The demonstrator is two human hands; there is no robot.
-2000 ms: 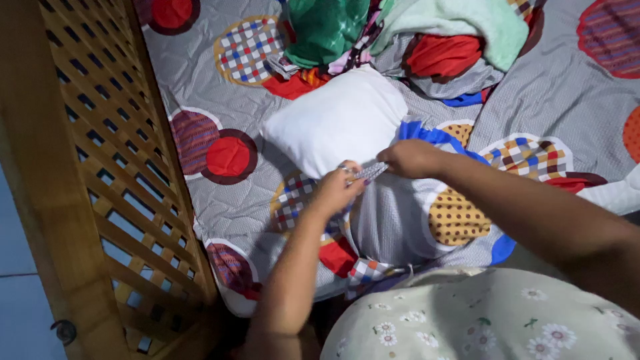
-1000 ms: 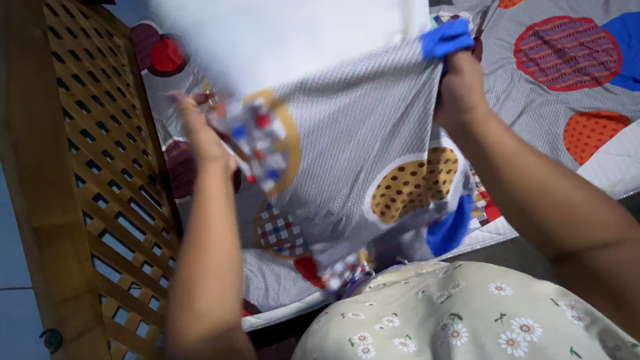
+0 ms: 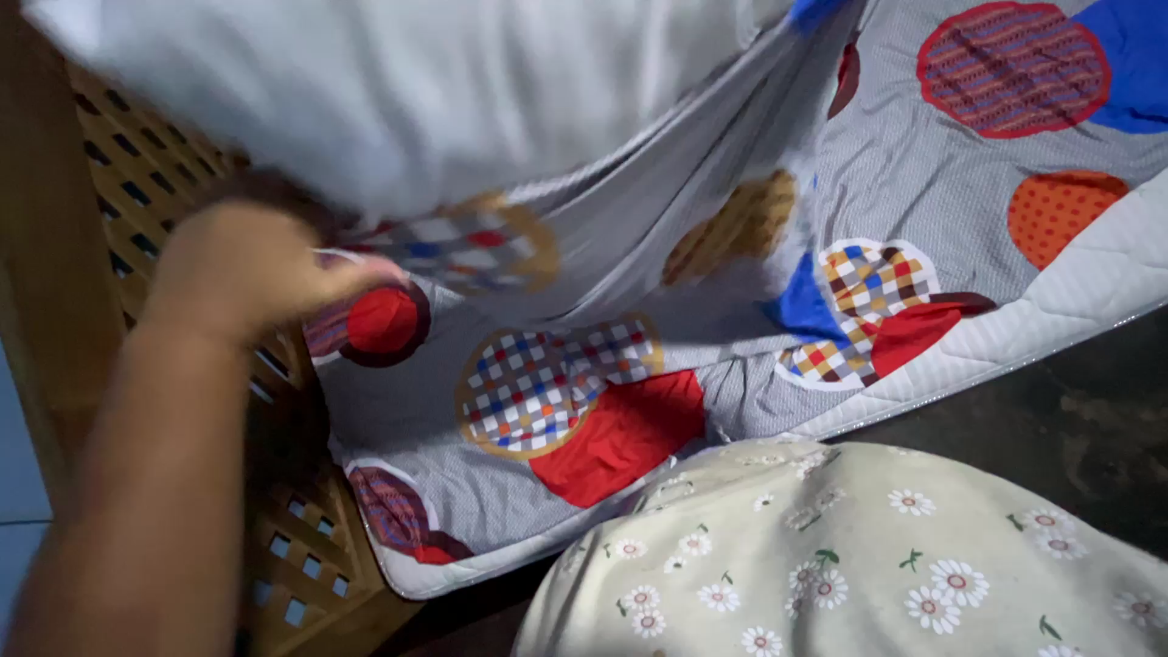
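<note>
A white pillow (image 3: 438,100), blurred by motion, fills the upper left and centre. Hanging along its lower edge is a grey patterned pillowcase (image 3: 620,237) with patchwork circles; part of the pillow seems to lie within the cloth, but how far cannot be told. My left hand (image 3: 246,265) is at the pillow's lower left, blurred, with the thumb pointing right beside the cloth; whether its fingers grip is unclear. My right hand is out of view. Beneath lies a matching grey bedsheet (image 3: 420,401) with circle prints.
The sheet covers a white quilted mattress (image 3: 1086,274). A wooden lattice panel (image 3: 301,538) borders the bed on the left. My cream floral garment (image 3: 821,557) is at the bottom, against the mattress edge. Dark floor (image 3: 1049,438) shows at right.
The pillow was lying on the bed and is now raised close to the view with the cloth. My right hand, earlier gripping the cloth's blue corner, has left the view.
</note>
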